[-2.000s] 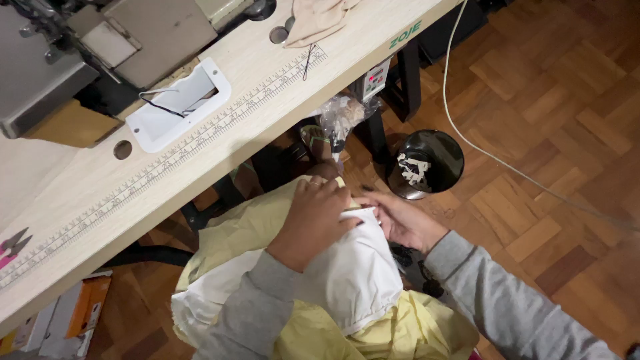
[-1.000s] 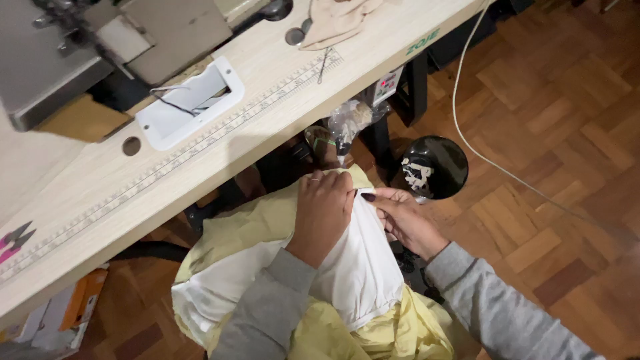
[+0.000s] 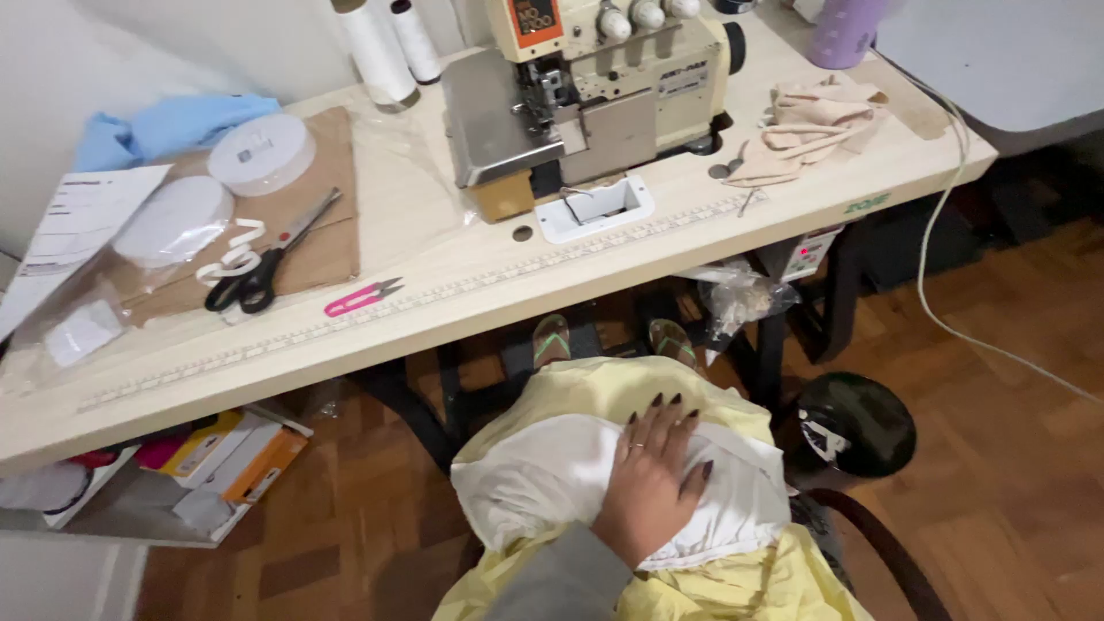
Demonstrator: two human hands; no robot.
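Note:
My left hand [image 3: 651, 487] lies palm down on the white fabric panel [image 3: 535, 470] of a yellow and white cloth piece, its fingers slightly spread. Yellow fabric [image 3: 768, 578] bunches below the white part, and more of it shows above. The cloth is spread over the lap, between the sewing table and me. My right hand is out of view. Beyond the cloth stands an overlock sewing machine [image 3: 625, 95] on the table, with a beige cloth [image 3: 811, 129] to its right. Pink thread snips [image 3: 362, 297] and black-handled scissors [image 3: 272, 259] rest on the table's left part.
The table's front edge [image 3: 483, 323] crosses the view, with a printed ruler along it. White thread cones [image 3: 375, 52], white rolls [image 3: 263, 155] and cardboard [image 3: 332, 241] are on top. A black bin [image 3: 854, 427] stands at right, near a hanging cable [image 3: 927, 250]. Boxes [image 3: 263, 466] fill a low shelf at left.
My right hand has left the fabric edge and the view. My left hand, earlier at that edge beside it, now lies flat on the white panel. The view has shifted widely, showing more table.

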